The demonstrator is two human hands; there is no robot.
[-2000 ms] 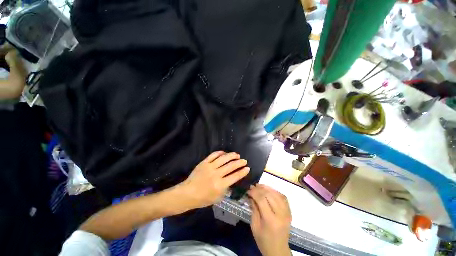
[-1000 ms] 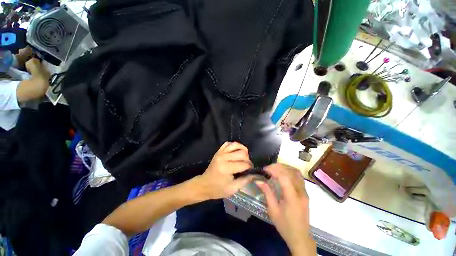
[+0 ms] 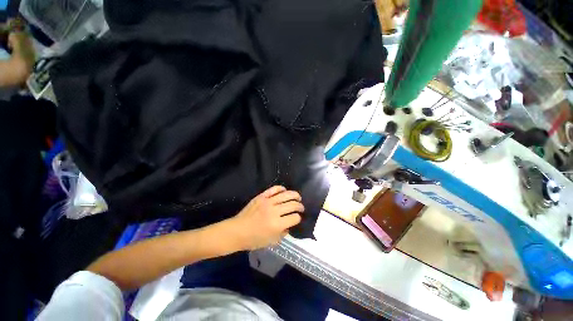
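Note:
A large black garment piece (image 3: 188, 113) with faint stitch lines covers the left and centre of the table. Its right edge reaches the glowing needle area of the white and blue sewing machine (image 3: 465, 188). My left hand (image 3: 270, 218) lies palm down on the cloth near the table's front edge, fingers slightly bent and apart. It rests on the cloth; no clear grip shows. My right hand is out of the picture. The cloth's lower corner lies flat beside my left hand.
A smartphone (image 3: 391, 216) lies under the machine arm. Thread snips (image 3: 445, 293) and an orange object (image 3: 493, 285) lie to its right. A green cup (image 3: 430, 50) and a yellowish ring (image 3: 430, 140) are on the machine. Another person's arm (image 3: 16, 59) shows at far left.
My right hand has left the cloth's edge and gone out of view. My left hand has opened from the folded edge and flattened onto the cloth. The view has shifted slightly.

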